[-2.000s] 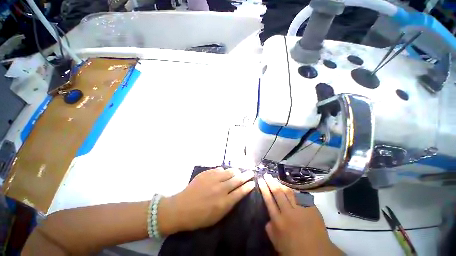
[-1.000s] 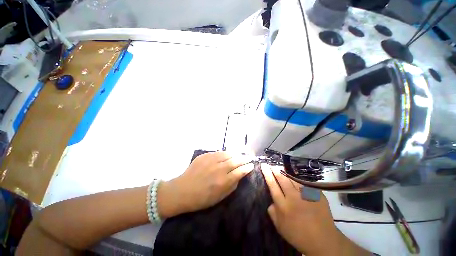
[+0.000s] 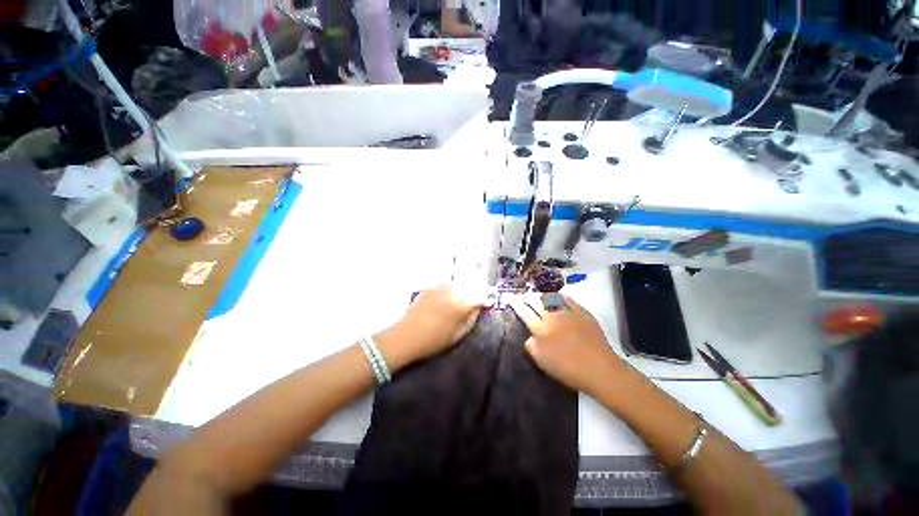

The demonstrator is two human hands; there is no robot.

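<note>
A dark garment piece [image 3: 474, 403] lies under the needle area of the white sewing machine [image 3: 705, 171] and hangs over the table's front edge towards me. My left hand [image 3: 440, 317] presses flat on the cloth's left side, close to the presser foot [image 3: 501, 292]. My right hand [image 3: 566, 338] rests on the cloth's right side with its fingertips beside the foot; a small grey item sits on a finger. A seam or fold line runs between the hands. The needle itself is too small to make out.
A black phone [image 3: 653, 310] and snips [image 3: 741, 385] lie right of my right hand. A brown cardboard sheet [image 3: 171, 302] with a round dark-blue item [image 3: 186, 229] lies at the left. A white lamp arm with a blue end [image 3: 673, 91] stands above the machine. A person's sleeve shows beyond the table.
The view has pulled back and lifted, so the machine looks smaller and more of it shows. More cloth shows hanging towards me. Both hands stay on the cloth beside the foot.
</note>
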